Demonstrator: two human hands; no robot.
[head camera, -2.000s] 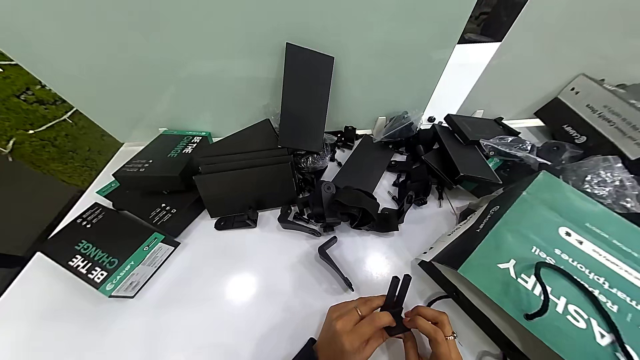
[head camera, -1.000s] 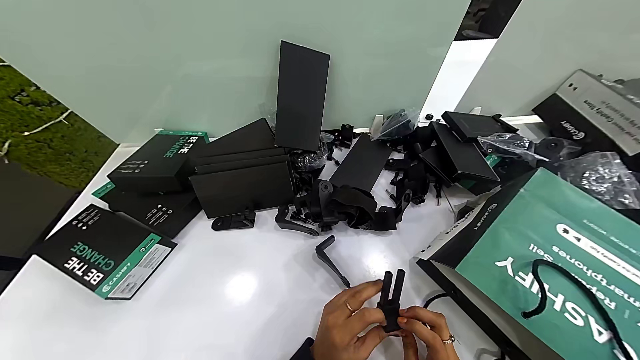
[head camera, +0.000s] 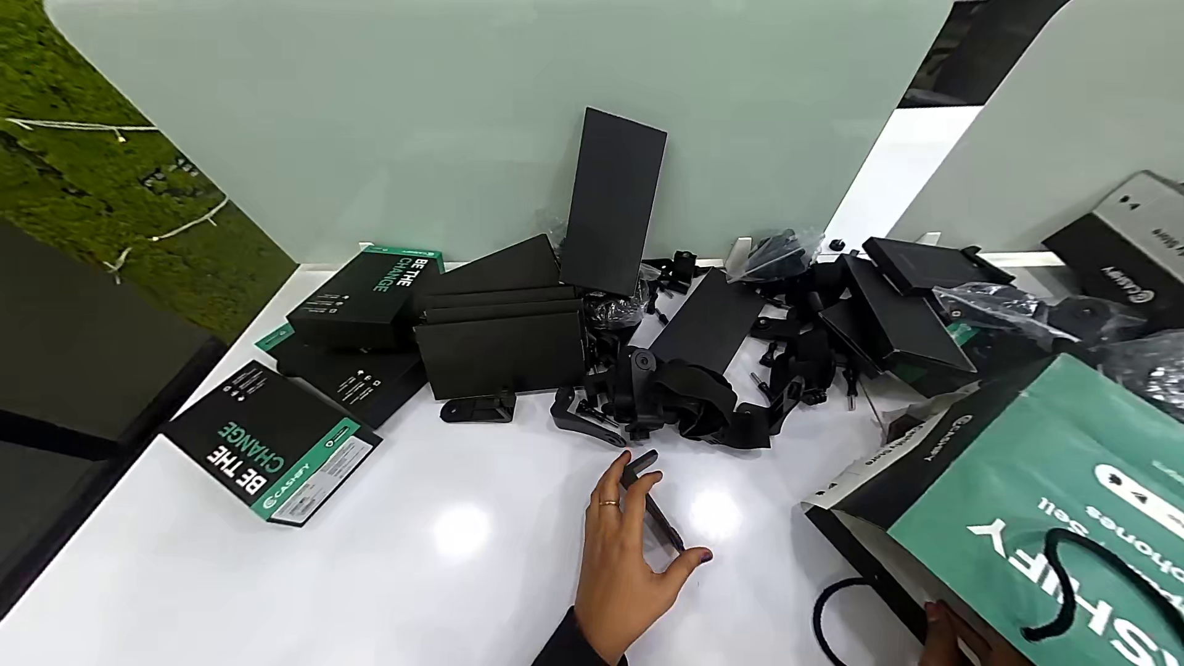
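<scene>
My left hand (head camera: 624, 569) reaches over the white table with its fingers and thumb spread around a slim black plastic arm (head camera: 655, 507). That arm lies slanted on the tabletop, and a firm hold on it does not show. At the bottom right, my right hand (head camera: 957, 638) is partly hidden at the lower edge of a green and black paper bag (head camera: 999, 462). What it holds, if anything, cannot be seen. Beyond my left hand lie black straps (head camera: 698, 398) and a pile of black plastic mounts (head camera: 638, 370). The two-pronged black mount is not visible.
Black and green printed boxes (head camera: 268, 444) stand at the left. Black box pieces (head camera: 504, 356) are stacked at the back, one upright panel (head camera: 615, 199) leaning on the frosted partition (head camera: 444, 120). Clear plastic wrapping (head camera: 999, 305) and another box (head camera: 1128, 254) lie at the right.
Both hands were together on a two-pronged black mount. My left hand has moved forward to the slim arm, which lay there before. My right hand has moved right, to the bag.
</scene>
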